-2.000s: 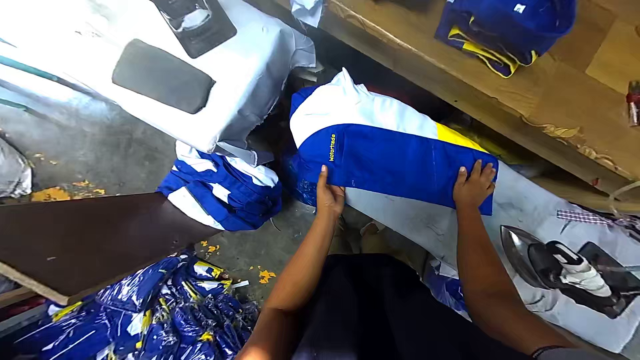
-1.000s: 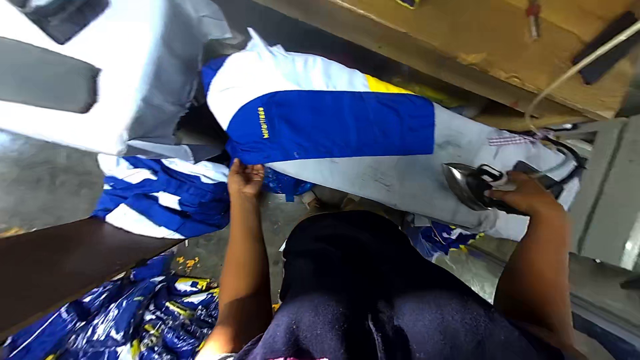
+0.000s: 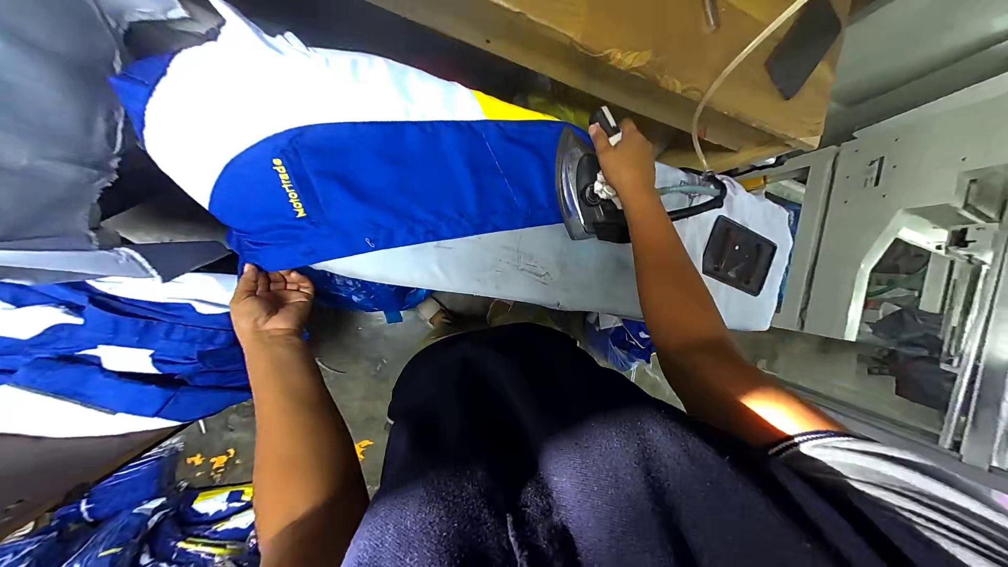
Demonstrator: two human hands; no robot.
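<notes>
A blue, white and yellow garment (image 3: 394, 181) with yellow lettering lies spread over a narrow ironing board (image 3: 512, 268) covered in pale cloth. My right hand (image 3: 626, 157) grips the handle of a steam iron (image 3: 579, 185), whose soleplate rests at the garment's right end. My left hand (image 3: 273, 303), palm up, pinches the garment's lower left edge between thumb and fingers. A dark iron rest (image 3: 739, 254) sits on the board's right end. The iron's hose and cable run right from its back.
Folded blue and white garments (image 3: 118, 346) lie at the left. Plastic-wrapped garments (image 3: 126, 512) are piled at the lower left. A wooden table (image 3: 630, 47) runs along the far side. Grey cloth (image 3: 55, 118) hangs at the upper left, and a metal frame (image 3: 850, 228) stands at the right.
My right hand first lay on the garment, then took hold of the iron on the board's right part. The iron has since moved onto the garment's right end. My left hand stays at the lower left edge.
</notes>
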